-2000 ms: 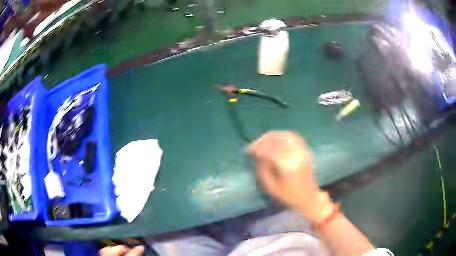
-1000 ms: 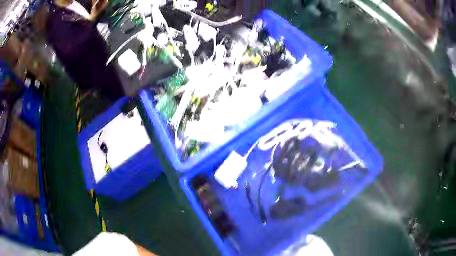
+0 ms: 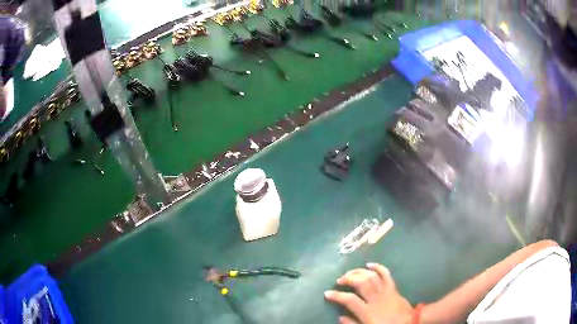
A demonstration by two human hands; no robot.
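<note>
My right hand (image 3: 373, 296) is over the green bench top at the lower right, fingers apart and empty. Cutting pliers (image 3: 243, 276) with dark handles and yellow marks lie spread to the left of my hand. A white bottle with a grey cap (image 3: 258, 205) stands behind the pliers. A small coiled white cord (image 3: 357, 236) with a pale piece beside it lies just beyond my fingers. A small black object (image 3: 337, 162) lies farther back. My left hand is not in view.
Dark blocky items (image 3: 424, 145) are stacked at the right, beside a blue bin (image 3: 410, 49). Another blue bin (image 3: 39, 288) is at the lower left. Beyond the bench edge, a green conveyor (image 3: 209, 107) carries black cables. A metal post (image 3: 107, 101) stands at the edge.
The view has swung from the blue bins of cords back to the bench. My right hand, blurred and closed near the pliers two seconds ago, now has its fingers spread to their right.
</note>
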